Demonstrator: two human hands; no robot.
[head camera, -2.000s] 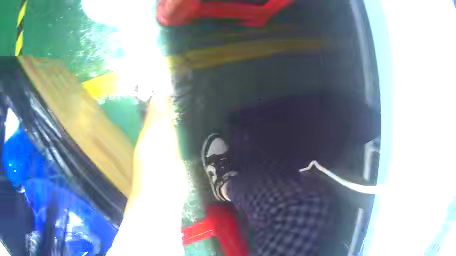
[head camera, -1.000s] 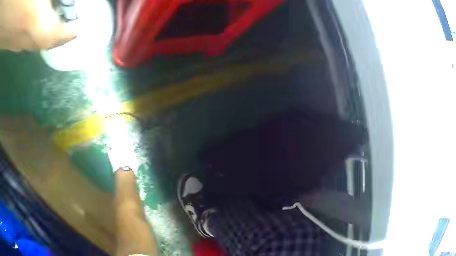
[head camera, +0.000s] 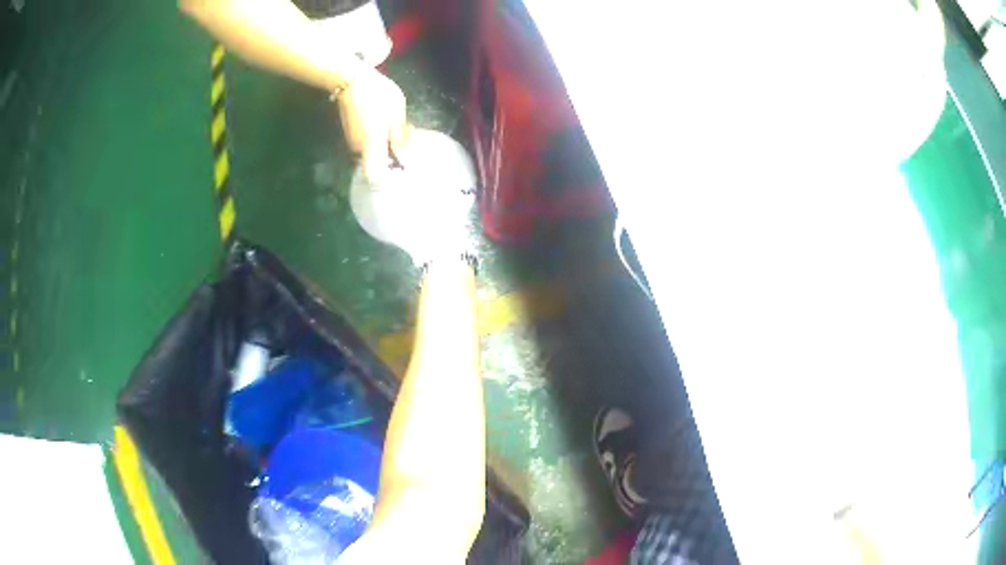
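My left forearm reaches up from the bottom edge, beside the bin. My left hand (head camera: 447, 234) is small and washed out white. It overlaps a pale round thing (head camera: 381, 210), and its fingers and any held item cannot be made out. Another person's bare hand (head camera: 381, 116) comes from the top left, with a band at the wrist. It is close above my left hand, over the same pale round thing; I cannot tell whether they touch. My right hand is not in view; a faint skin-toned patch at the bottom right is too washed out to identify.
A black-lined bin (head camera: 166, 386) at the lower left holds blue film (head camera: 320, 464) and clear scraps. The overexposed white bench (head camera: 794, 287) fills the right, with a green surface (head camera: 943, 254) beyond. A red frame (head camera: 541, 144) stands beside the bench. A shoe (head camera: 618, 452) shows below. Yellow-black tape (head camera: 221, 144) marks the floor.
The view has shifted, showing more of the bin and bench. My left arm now extends further up, and its hand is near the other person's hand, which was at the upper left edge.
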